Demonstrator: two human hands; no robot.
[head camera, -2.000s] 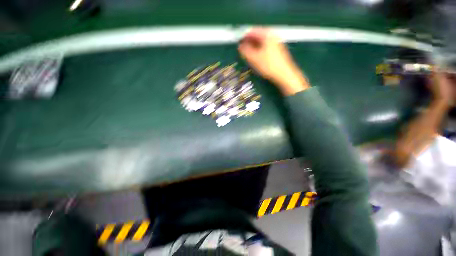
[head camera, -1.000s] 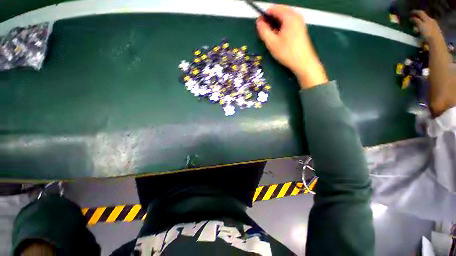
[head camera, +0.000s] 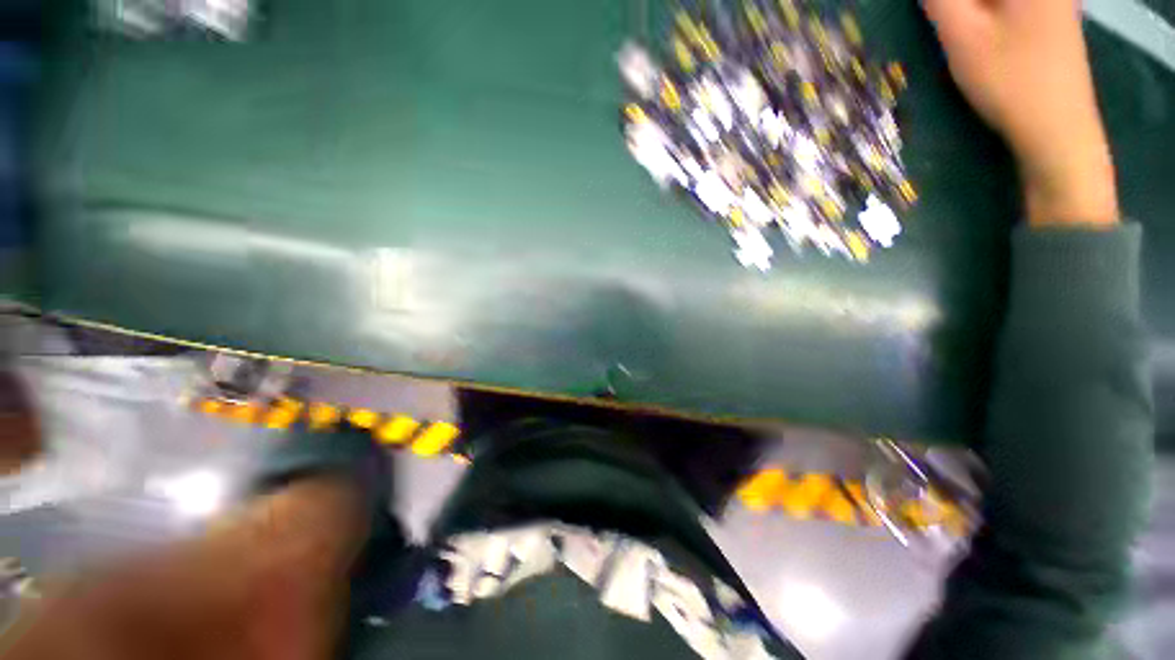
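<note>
A loose pile of small cross-shaped parts (head camera: 773, 135), white, dark and yellow, lies on the green bench top, blurred by motion. My right hand (head camera: 1024, 84) is right of the pile at the top edge. Its fingers are cut off by the edge, so what it holds is hidden. My left hand (head camera: 213, 574) is large, very blurred and close to the camera at the lower left, away from the bench top. Its fingers cannot be made out.
A clear bag of parts (head camera: 193, 13) is cut off at the top left. The bench's front edge (head camera: 541, 395) crosses the view. A white strip (head camera: 1140, 32) shows at the top right. Yellow-black tape (head camera: 805, 496) marks the grey floor. Part of another person shows at the left edge.
The view has swung left and down, so the pile and my right hand appear further right. The dark tool seen in my right hand is out of view. My left hand has come up larger.
</note>
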